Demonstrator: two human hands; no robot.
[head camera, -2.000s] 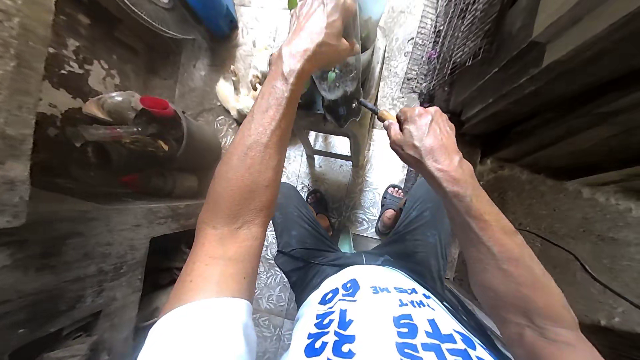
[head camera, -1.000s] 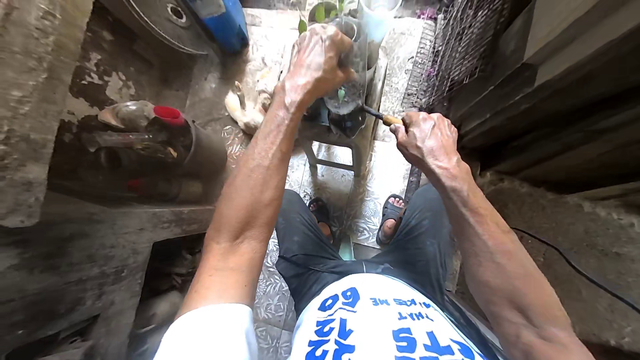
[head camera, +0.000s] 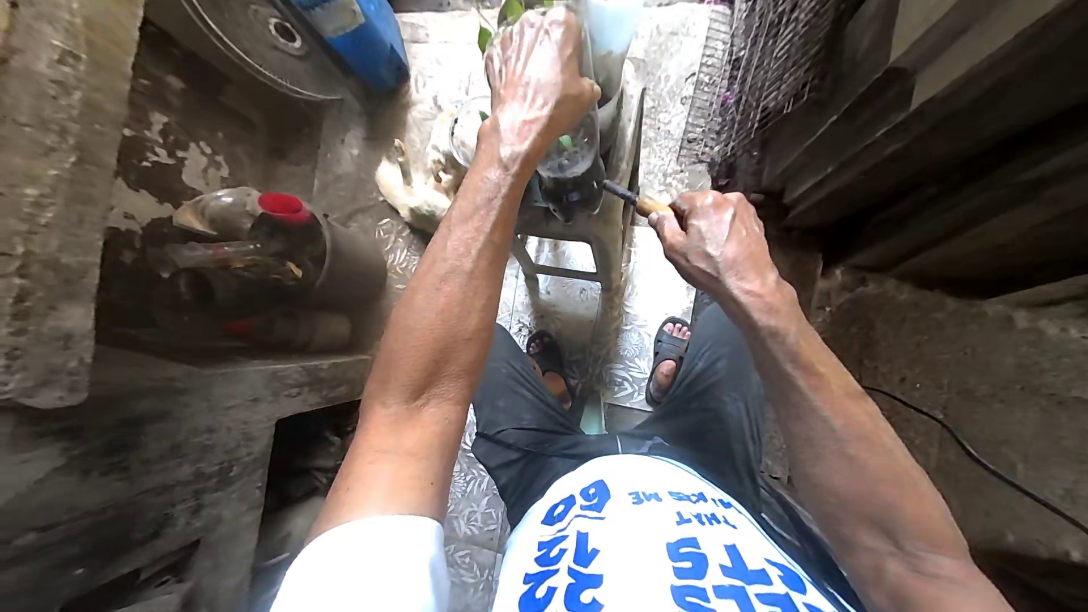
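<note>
My left hand (head camera: 544, 72) grips the upper part of a clear plastic bottle (head camera: 571, 161) that holds dark matter and a bit of green leaf. My right hand (head camera: 718, 238) is closed on a tool with a wooden handle (head camera: 653, 207); its dark metal shaft points left, and the tip meets the bottle's lower side. What kind of tip it has cannot be seen. The bottle is over a small stool (head camera: 565, 274). Green leaves (head camera: 510, 12) show beyond my left hand. A second translucent container (head camera: 610, 34) stands behind the bottle.
A light-coloured cat (head camera: 412, 191) appears to lie left of the stool. Farther left, a bucket (head camera: 353, 263) stands beside plastic bottles (head camera: 223, 212). A blue container (head camera: 365, 42) is at the upper left, wire mesh (head camera: 744, 85) at the upper right. A black cable (head camera: 969, 450) runs along the right.
Both hands keep much the same hold on the bottle and the tool. The view has shifted slightly.
</note>
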